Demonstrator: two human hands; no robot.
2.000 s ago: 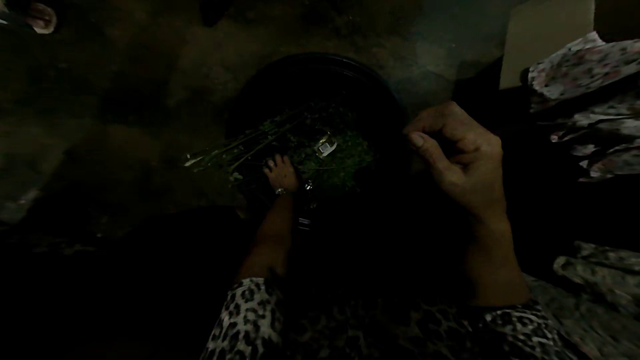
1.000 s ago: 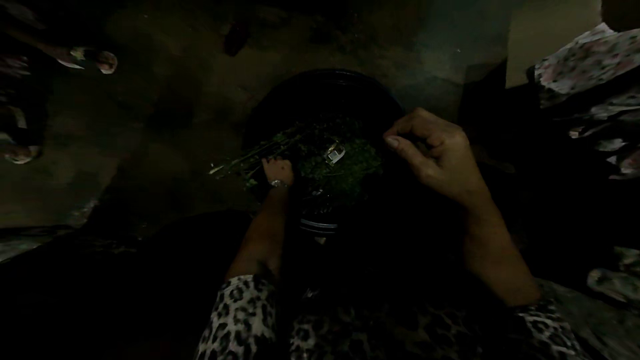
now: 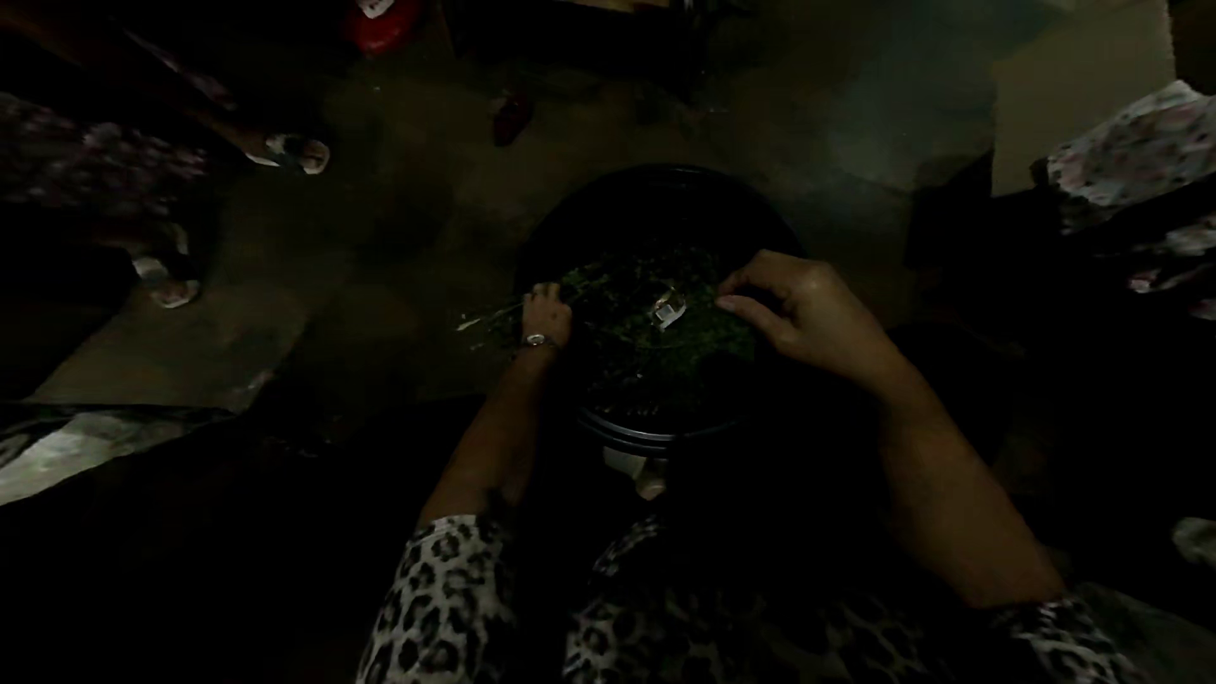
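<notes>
A dark round tub (image 3: 665, 439) holds a heap of leafy green stems (image 3: 698, 351). My left hand (image 3: 546, 315), with a watch on the wrist, lies over the stems at the tub's left side; pale stem ends (image 3: 470, 325) stick out past it. Whether its fingers grip the stems is too dark to tell. Over the right part of the heap, my right hand (image 3: 784, 302) has thumb and forefinger pinched together; nothing can be made out between them. A small whitish object with a band (image 3: 669, 310) rests on the leaves between my hands.
At the left are another person's sandalled feet (image 3: 299, 155) and patterned clothing. A cardboard piece (image 3: 1078, 90) and floral cloth (image 3: 1130, 157) are at the upper right. A red object (image 3: 385, 27) and a small dark red item (image 3: 513, 116) are on the floor ahead.
My right hand has come closer to the heap. My left hand has shifted toward the tub's left edge. The view has moved, showing more floor ahead.
</notes>
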